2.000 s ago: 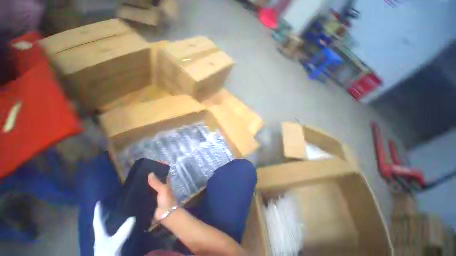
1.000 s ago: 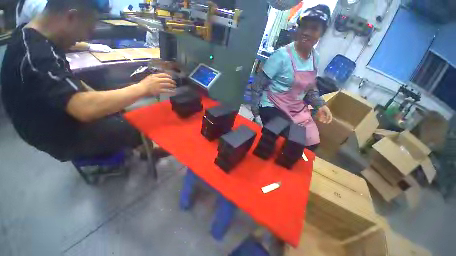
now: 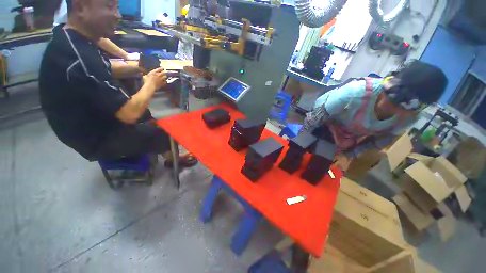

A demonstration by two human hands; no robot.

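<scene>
Neither of my hands is in the picture. Several block-like stacks of black plastic housings stand on the red table (image 3: 256, 189). One stack (image 3: 261, 159) is nearest the table's left edge, another stack (image 3: 246, 133) is behind it, and two stand close together at the right, one of them (image 3: 320, 162) near the table's right edge. A low black housing (image 3: 216, 118) lies at the table's far end. A small pale strip (image 3: 296, 200) lies alone on the red top, and a second pale piece (image 3: 331, 174) lies at the right edge.
A seated person in black (image 3: 88, 96) holds a black part (image 3: 149, 62) at the left. A grey-green machine (image 3: 266, 69) with a blue screen (image 3: 234, 89) stands behind the table. A person in a pink apron (image 3: 367, 109) bends down at the right. Closed cartons (image 3: 367, 213) stand beside the table; open cartons (image 3: 437, 176) lie beyond.
The seated person's hand has left the far stack and now holds a black part; that stack is lower. The person in the pink apron has bent down. The view has shifted slightly left.
</scene>
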